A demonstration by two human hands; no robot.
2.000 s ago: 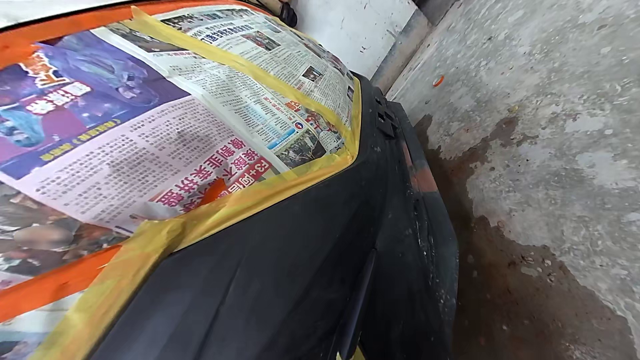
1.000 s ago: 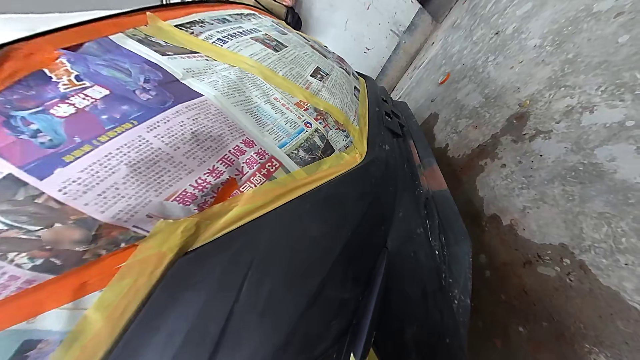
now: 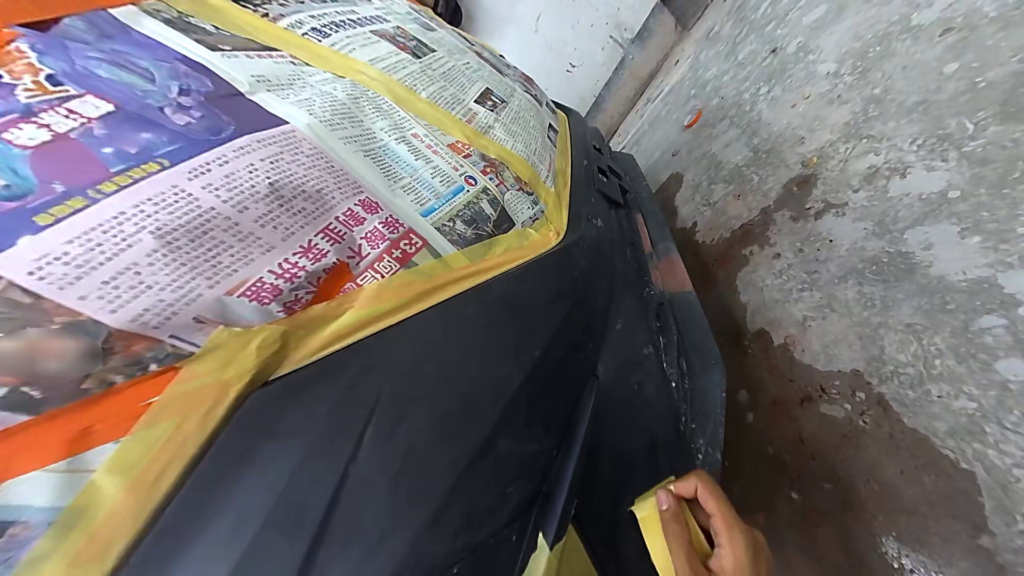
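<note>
At the bottom right of the head view, my right hand (image 3: 712, 532) pinches a yellow piece of masking tape or sheet (image 3: 660, 532) between thumb and finger, over the lower edge of a matte black vehicle body panel (image 3: 464, 360). Another yellow piece (image 3: 564, 556) lies on the panel left of the hand. Newspaper (image 3: 192, 216) covers the surface above the panel, bordered by yellow masking tape (image 3: 416, 292). My left hand does not show.
Orange tape (image 3: 88, 420) crosses the newspaper at the left. Right of the panel lies a concrete floor (image 3: 872, 192) with a dark wet patch (image 3: 832, 456) and a small orange scrap (image 3: 693, 119). A whitish wall (image 3: 552, 40) stands at the top.
My right hand, holding the yellow piece, has come into view at the bottom; no hand shows in the earlier frames. More of the other yellow piece shows at the lower edge.
</note>
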